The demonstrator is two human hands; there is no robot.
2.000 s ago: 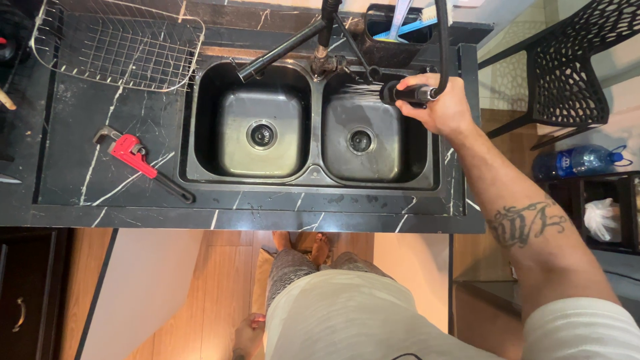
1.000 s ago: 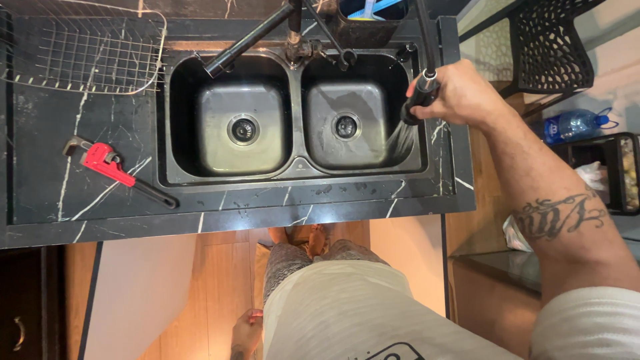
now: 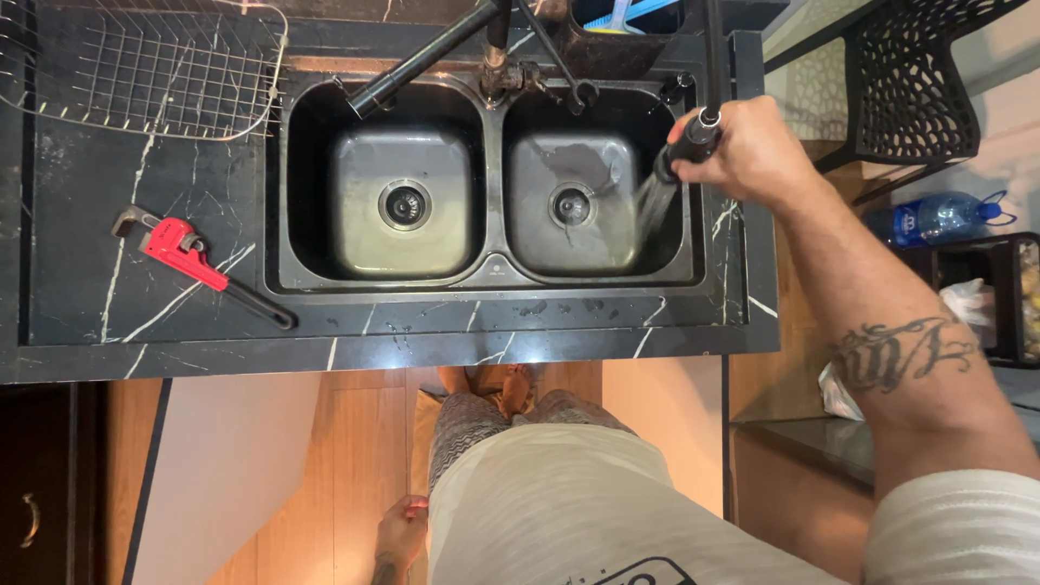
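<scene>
My right hand [image 3: 743, 154] grips the black pull-down faucet spray head [image 3: 691, 145] over the right edge of the right sink basin [image 3: 573, 252]. Water sprays from it down onto that basin's right side. The left basin [image 3: 406, 252] has a drain at its middle, like the right one. A black spout arm [image 3: 422, 61] reaches over the left basin from the faucet base [image 3: 497, 77]. My left hand [image 3: 402, 528] hangs low beside my shirt, away from the counter; its fingers are partly hidden. A red pipe wrench [image 3: 183, 252] lies on the counter left of the sink.
A wire dish rack [image 3: 162, 73] stands at the back left of the dark marble-pattern counter [image 3: 406, 318]. Behind the right basin is a dark holder [image 3: 621, 49] with brushes. At the right are a black perforated chair [image 3: 914, 89] and a blue plastic water bottle [image 3: 934, 218].
The spray, earlier aimed leftward across the back of the right basin, now points down along its right side. My right hand keeps hold of the spray head. The view has shifted somewhat.
</scene>
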